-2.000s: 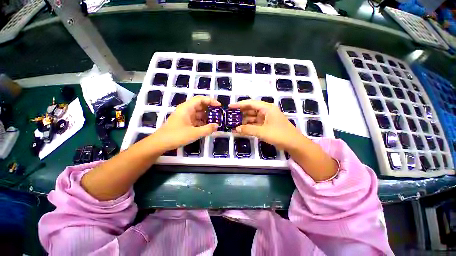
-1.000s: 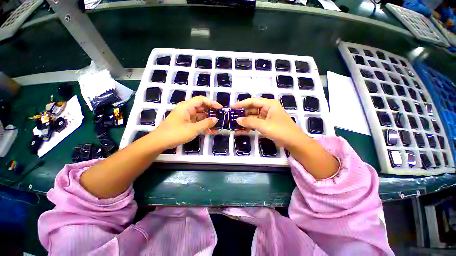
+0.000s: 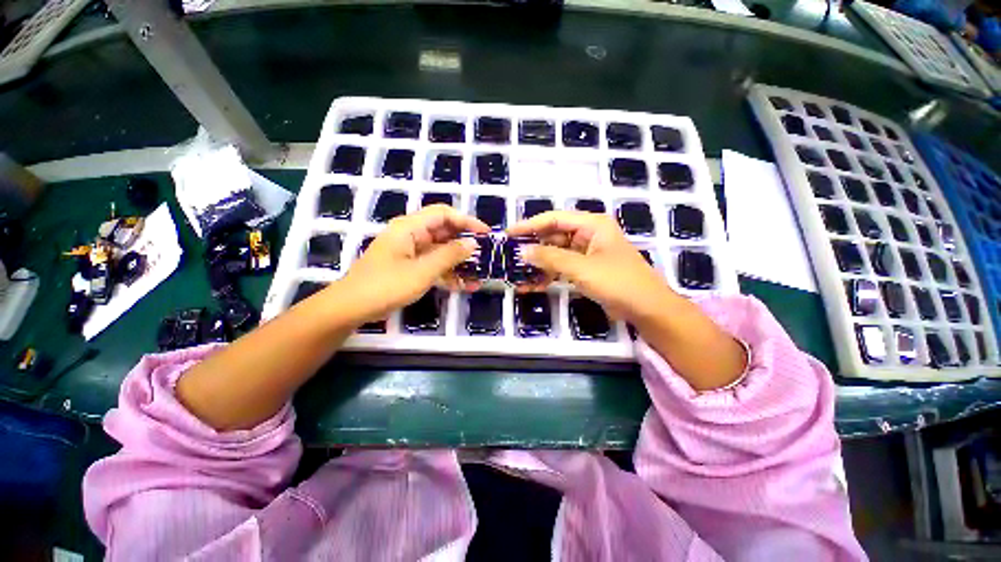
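Note:
My left hand [image 3: 408, 263] holds a small black square watch unit [image 3: 476, 259] between thumb and fingers. My right hand [image 3: 587, 258] holds a second one [image 3: 525, 261] the same way. The two units are side by side, edges close together, above the middle of a white foam tray [image 3: 494, 353]. Their faces look dark with some pale marks, partly covered by my thumbs. The tray has rows of pockets with black watch units. Two neighbouring empty pockets [image 3: 558, 176] show in the second row. My hands hide some middle pockets.
A second tray [image 3: 851, 357] with units stands angled at right, a blue tray [image 3: 966, 198] beyond it. A white paper sheet [image 3: 765, 225] lies between the trays. At left are a clear plastic bag [image 3: 214, 187], loose black parts [image 3: 225, 263] and small parts on paper [image 3: 154, 288]. A metal upright [image 3: 198, 82] stands behind.
The purple-white lit menus seen on both units two seconds ago no longer show; the faces are now mostly dark. My thumbs have shifted on the units. Both hands keep their hold.

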